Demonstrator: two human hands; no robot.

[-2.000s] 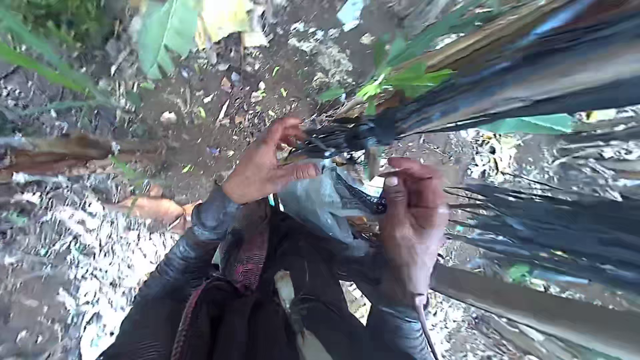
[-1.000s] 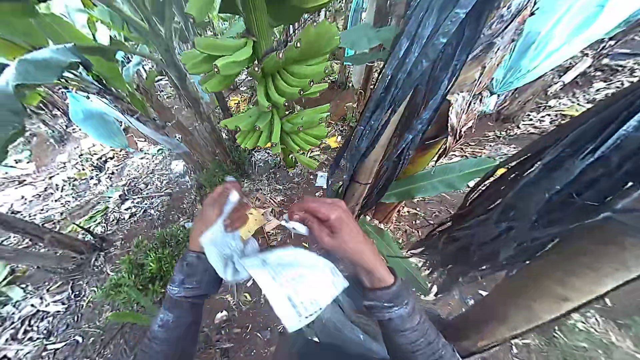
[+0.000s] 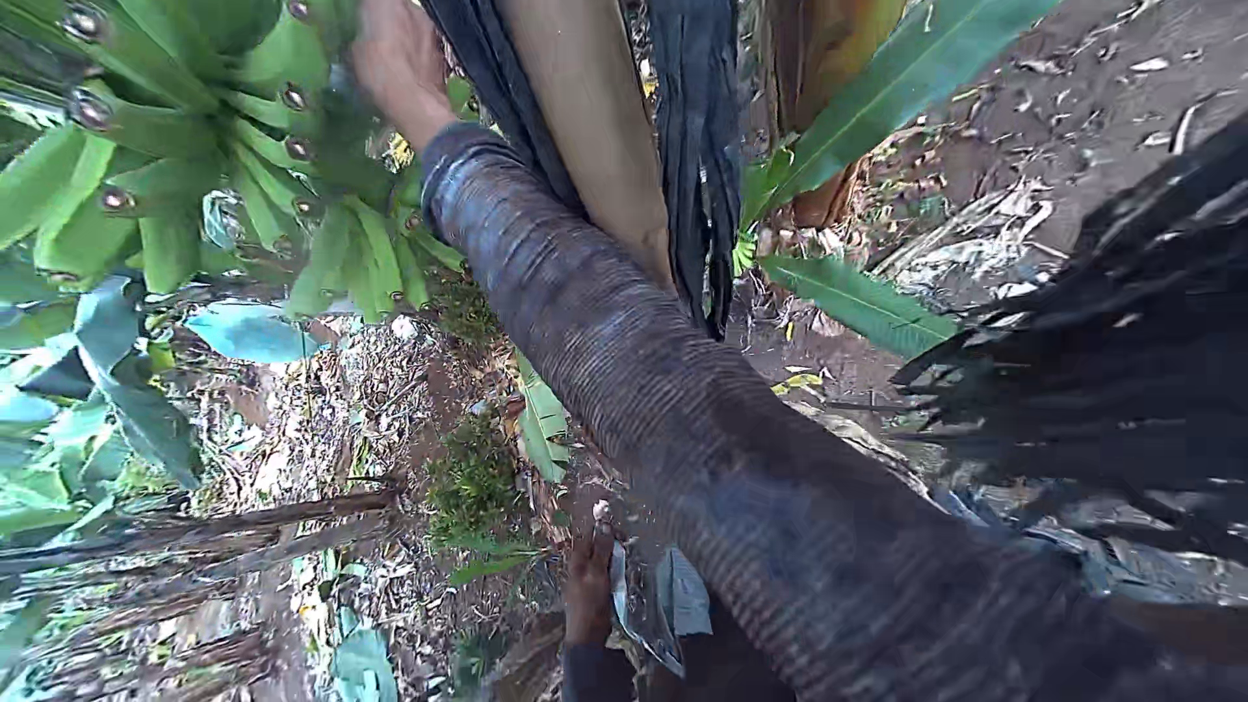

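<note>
My right arm in its dark ribbed sleeve crosses the view from lower right to upper left. At its end, my right hand (image 3: 400,73) is beside a bunch of green bananas (image 3: 175,156); its fingers are hidden or cut off by the top edge, so its grip does not show. Low in the middle is my left hand (image 3: 589,585), small and partly blurred, closed around part of a thin pale sheet (image 3: 684,593). A small whitish bit shows above its fingertips, and the sheet hangs at its right side.
A banana plant stem (image 3: 595,107) with strips of dark plastic (image 3: 697,146) stands right of my right hand. More dark plastic (image 3: 1121,390) fills the right side. A green leaf (image 3: 863,302) juts out between them. Dry litter (image 3: 322,429) and cut stems (image 3: 195,536) lie at left.
My right hand has left the sheet beside my left hand and reached up to the banana bunch. The view has turned strongly, and the bunch now fills the upper left.
</note>
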